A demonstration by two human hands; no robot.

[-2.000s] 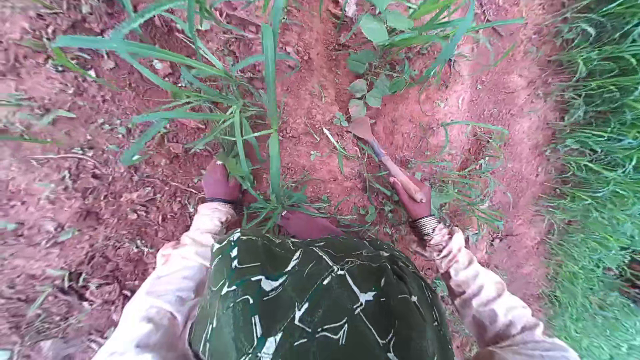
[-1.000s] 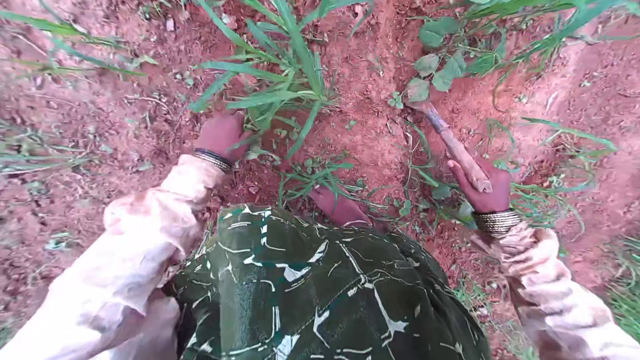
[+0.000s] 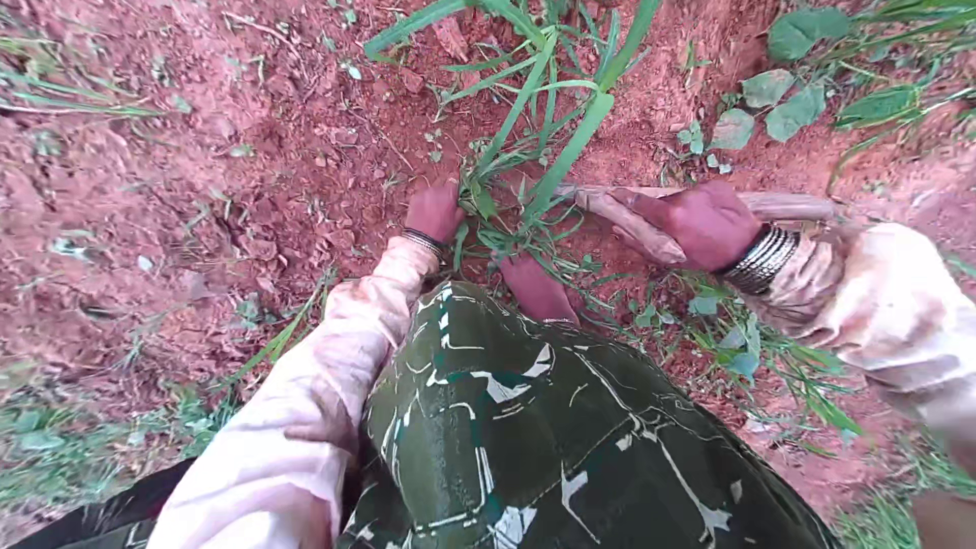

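Note:
My left hand (image 3: pixel 436 212), with bangles at its wrist, holds the leaves at the left side of a grass clump (image 3: pixel 526 145) close to the soil. My right hand (image 3: pixel 709 223) is closed around the wooden handle of a digging hand tool (image 3: pixel 789 206), which lies roughly level across the view. A second wooden part of it angles down below my fingers. The tool's far end reaches the base of the clump from the right, where leaves hide the blade. A bare foot (image 3: pixel 537 290) shows just below the clump, between my hands.
Reddish, crumbly soil (image 3: pixel 290 168) surrounds the clump. Broad-leaved plants (image 3: pixel 794 113) grow at the upper right, and low weeds (image 3: pixel 743 343) stand below my right forearm. Patterned green cloth (image 3: pixel 534 427) covers my lap. More grass (image 3: pixel 46 442) grows at the lower left.
The tool has swung from a slant beside the broad-leaved plant to lie level, its far end now at the grass clump. My left hand has come in against the clump's base. The view has shifted.

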